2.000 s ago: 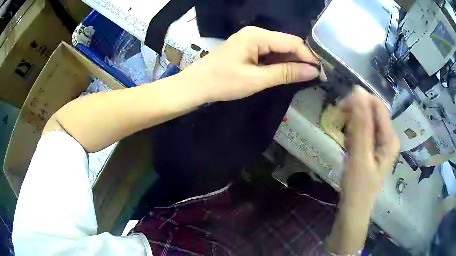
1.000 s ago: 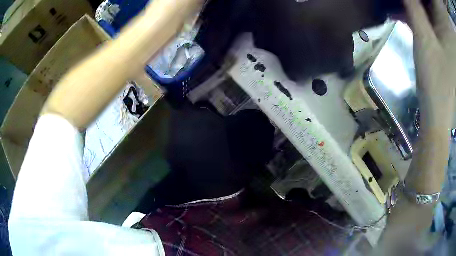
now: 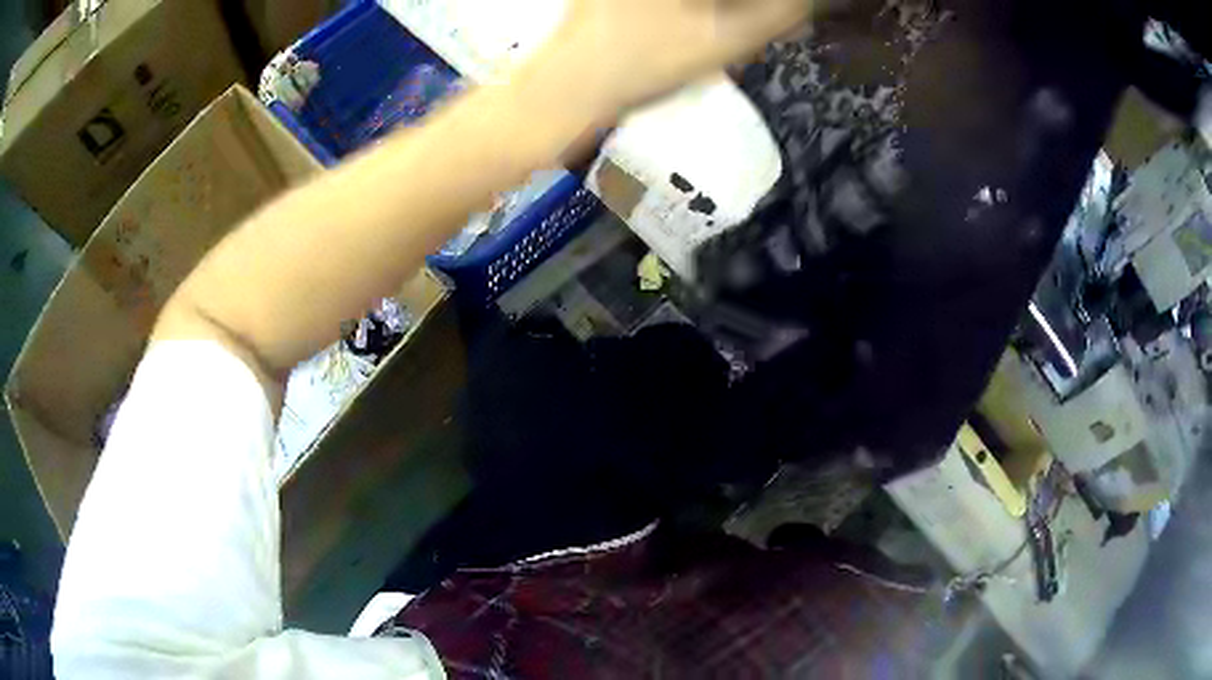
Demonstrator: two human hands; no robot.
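Observation:
A large dark cloth (image 3: 930, 292) hangs in a broad blurred sheet from the top edge across the machine table, hiding most of the cloth plate and table edge. More dark cloth lies above the red plaid lap. My left hand (image 3: 724, 24) is blurred at the top edge, by the cloth's upper part; its fingers cannot be made out, so its grip is unclear. My right hand cannot be seen. Part of the yellow frame (image 3: 992, 468) shows right of the cloth. Dark metal snips (image 3: 1046, 542) lie beside it on the pale table (image 3: 977, 525).
An open brown carton (image 3: 113, 272) with white pieces stands at left, below my left forearm. A blue plastic basket (image 3: 542, 239) is behind it, partly covered by the forearm. A closed carton (image 3: 126, 100) is at the upper left. Machine parts and dark scraps are at right.
The dark cloth has come down and across the table, covering the printed scale and most of the plate. My left hand has moved right along the top; my right arm has left the view.

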